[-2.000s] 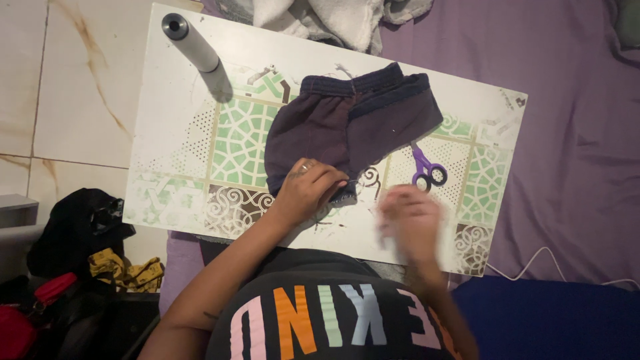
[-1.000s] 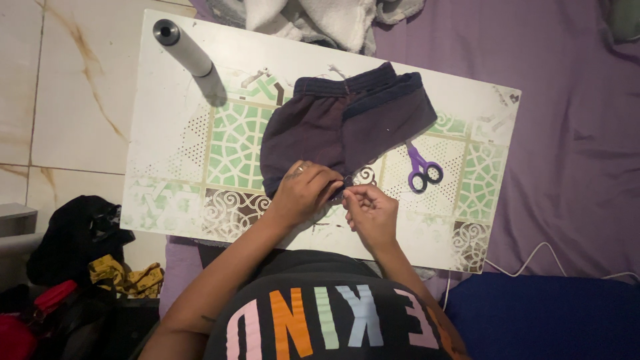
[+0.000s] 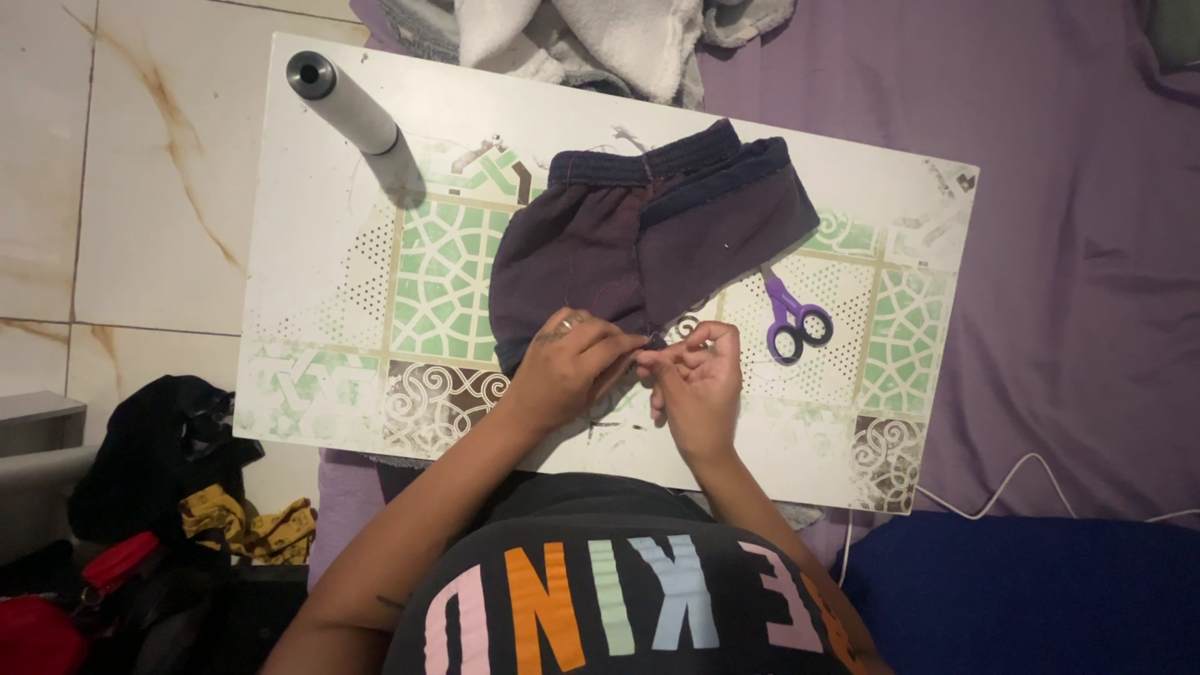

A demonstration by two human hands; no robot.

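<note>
Dark purple cloth shorts point(image 3: 581, 244) with a navy elastic waistband lie folded on a patterned white board. At their lower hem, my left hand point(image 3: 572, 366), wearing a ring, pinches the fabric between thumb and fingers. My right hand point(image 3: 698, 375) meets it there, its thumb and index fingertips together at the dark edge of the hem; whether a needle or thread is between them is too small to tell. Purple-handled scissors point(image 3: 795, 319) lie to the right of the hands, their blade tips partly under the shorts.
A white cylinder with a dark top point(image 3: 352, 108) stands at the board's point(image 3: 319, 216) upper left. Grey-white cloth point(image 3: 600, 47) lies beyond the far edge. Purple fabric point(image 3: 1059, 309) spreads at right, with a white cable point(image 3: 1008, 483). Black and yellow cloths point(image 3: 248, 525) lie at lower left.
My right hand was blurred and apart from the hem two seconds ago, then came in to the left hand at the hem. It is still there, its fingers now more spread.
</note>
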